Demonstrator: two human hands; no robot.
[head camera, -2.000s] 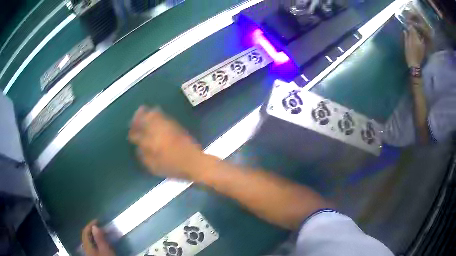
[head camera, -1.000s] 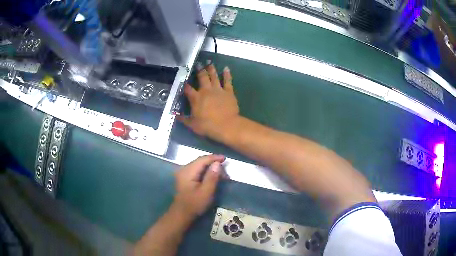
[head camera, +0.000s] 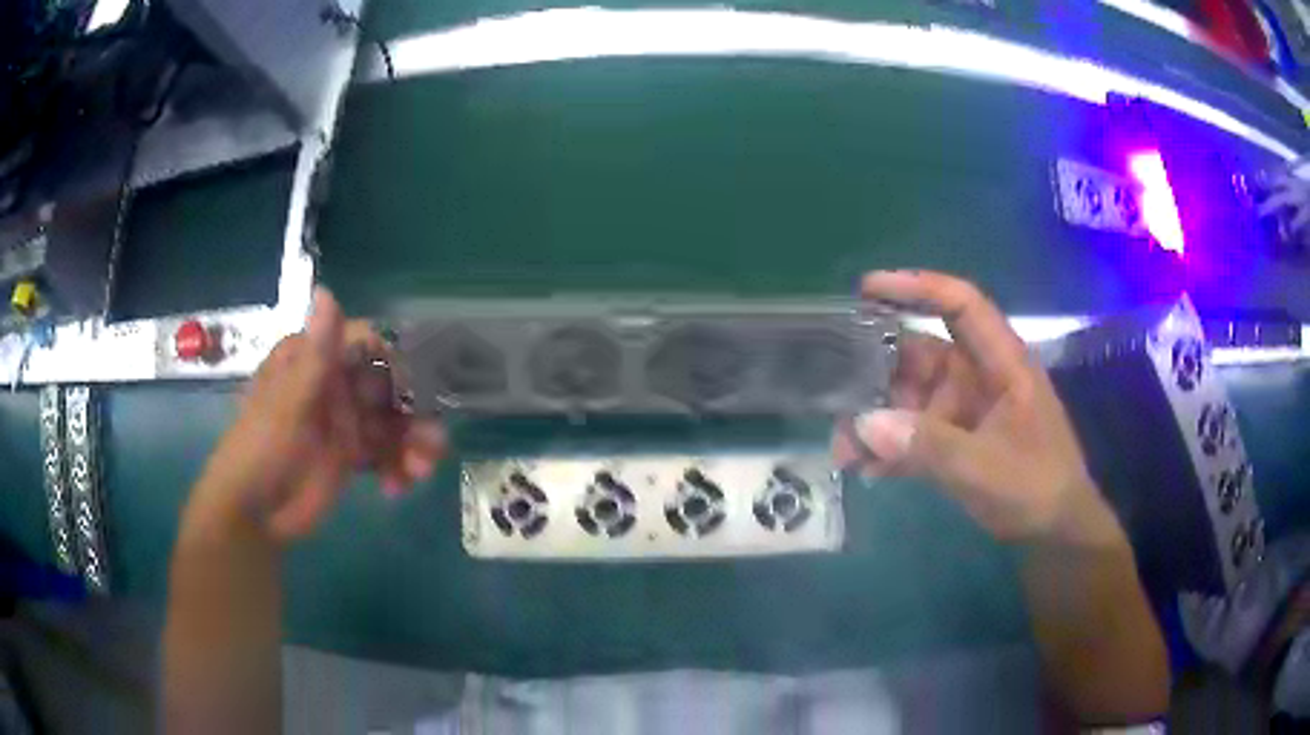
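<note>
A grey four-fan module (head camera: 639, 366), blurred, is held level between my two hands above the metal rail and the worktop. My left hand (head camera: 338, 409) grips its left end. My right hand (head camera: 970, 409) grips its right end, thumb below and fingers above. Its face shows four large dark round shapes. A silver fan housing plate (head camera: 649, 507) with four dark round cut-outs lies on the green worktop just below it, nearer to me.
A machine frame with a red push button (head camera: 196, 340) stands at left. Two narrow bars (head camera: 78, 474) lie at lower left. A stack of plates (head camera: 1149, 431) stands at right. A violet lamp (head camera: 1157, 201) glares at upper right beside another four-fan bar (head camera: 1095, 197). Another person's hand (head camera: 1283, 201) shows at the right edge.
My hands, empty a second ago, now hold the four-fan module by its ends. The view has shifted, so the housing plate now lies centrally before me. The machine's opening no longer shows a module.
</note>
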